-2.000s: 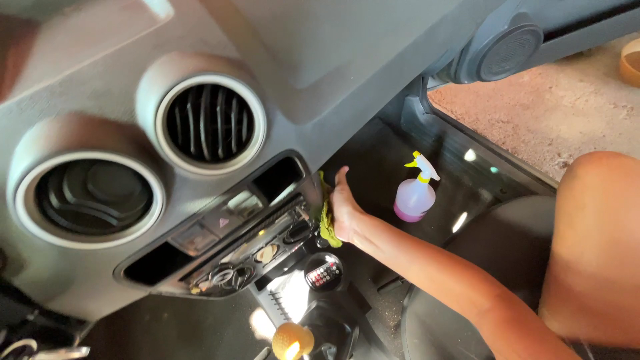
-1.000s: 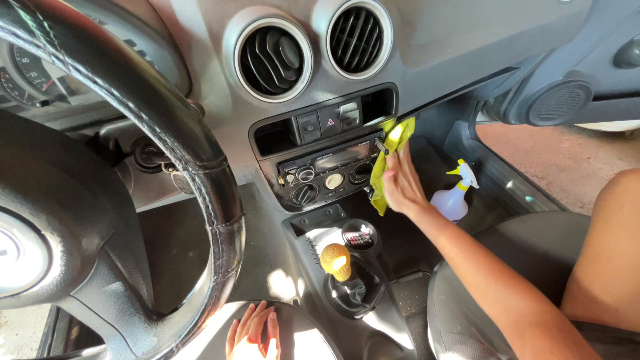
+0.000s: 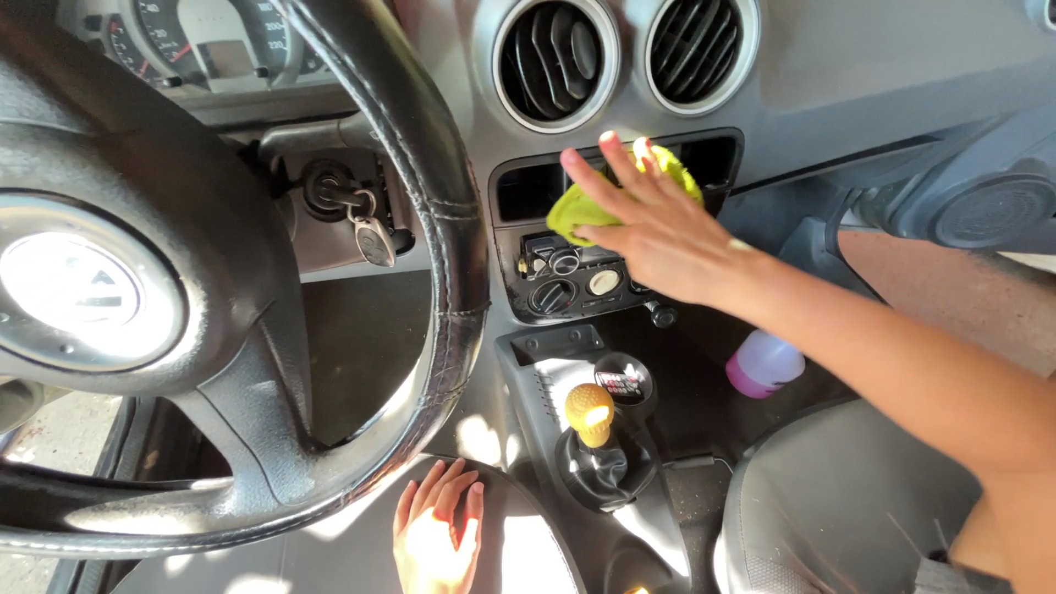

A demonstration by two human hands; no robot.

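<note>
My right hand (image 3: pixel 664 235) reaches in from the right, its fingers spread over a yellow-green cloth (image 3: pixel 582 216). The cloth is held against the centre panel of a car dashboard, over the strip between two open cubbies, above the radio and the round control knobs (image 3: pixel 553 295). Hand and cloth hide the switches and part of the radio. My left hand (image 3: pixel 437 528) rests palm down on the front of the grey seat (image 3: pixel 330 536), holding nothing, its fingers slightly apart.
A steering wheel (image 3: pixel 450 247) fills the left, with a key (image 3: pixel 374 239) in the ignition. Round vents (image 3: pixel 557 66) sit above the panel. Below are a yellow gear knob (image 3: pixel 589 412) and, right of the console, a bottle (image 3: pixel 765 363) of pink liquid.
My right hand and the cloth have moved left, from the right edge of the centre panel to its middle. My left hand stays on the seat. The view has shifted markedly.
</note>
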